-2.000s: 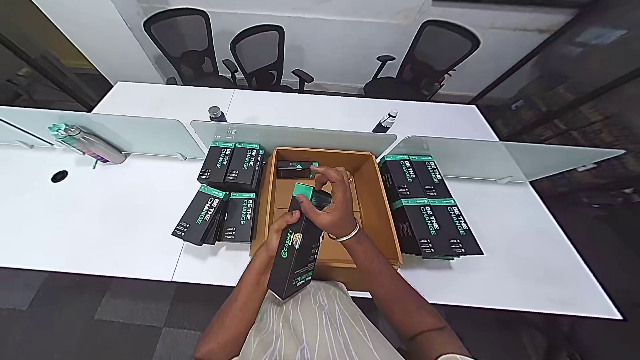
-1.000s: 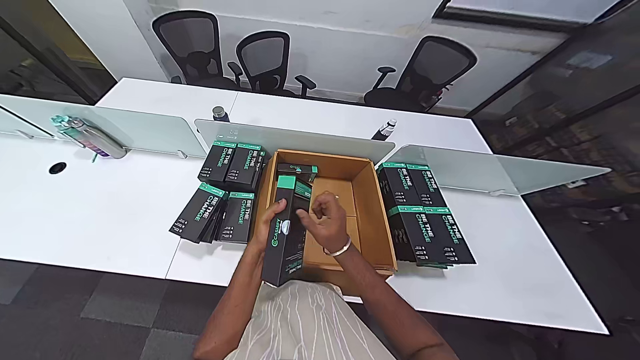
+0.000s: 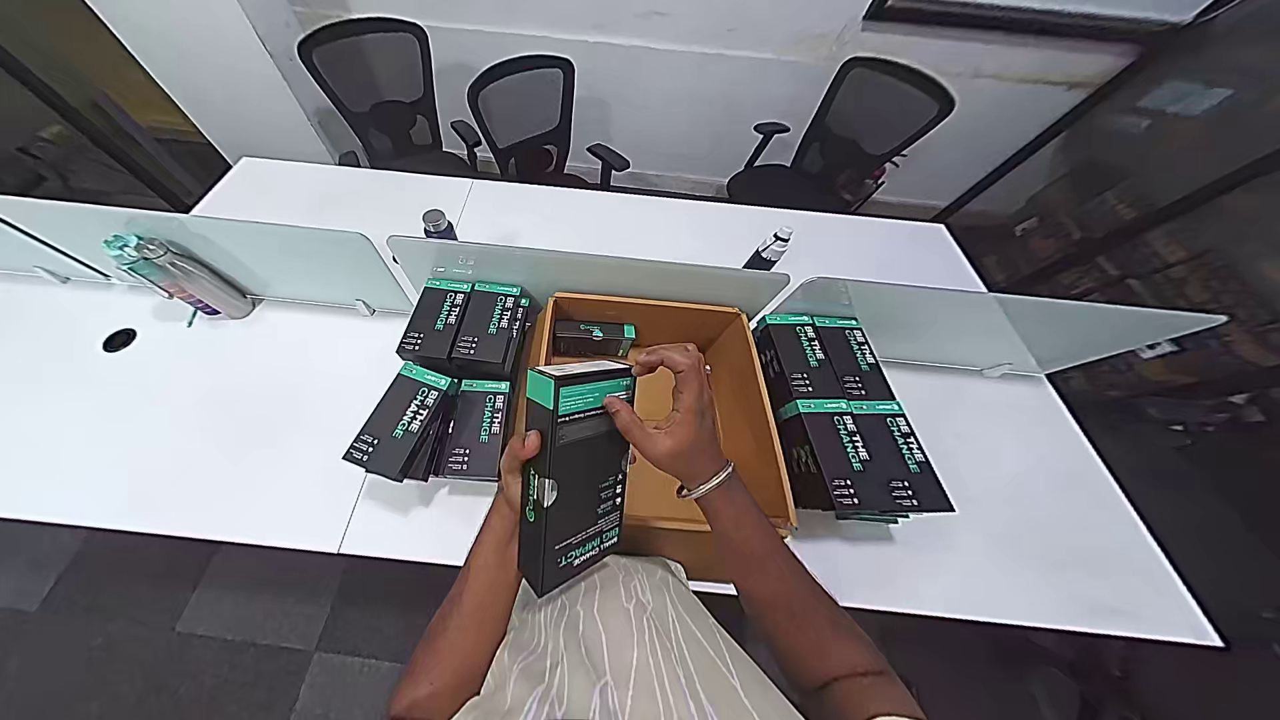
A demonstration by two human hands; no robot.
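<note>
My left hand (image 3: 518, 470) grips a black and green product box (image 3: 578, 480) by its left side, upright and slightly tilted, in front of an open cardboard carton (image 3: 690, 515). The fingers behind the box are mostly hidden. My right hand (image 3: 675, 415), with a metal bangle at the wrist, is at the box's upper right corner. Its thumb and index finger are curled near the top edge; whether they pinch anything is unclear. Inside the carton, at the back left, lies another black and green box (image 3: 594, 338).
Stacks of similar boxes stand left (image 3: 485, 425) and right (image 3: 845, 450) of the carton on the white desk (image 3: 200, 420). A glass partition (image 3: 590, 275) runs behind. A metal bottle (image 3: 190, 280) leans at the left, near a round cable hole (image 3: 119, 340). Office chairs (image 3: 525, 115) stand beyond.
The held box has turned and now shows its broad printed face. My right hand, a little away from the box one second ago, is now at its top right corner.
</note>
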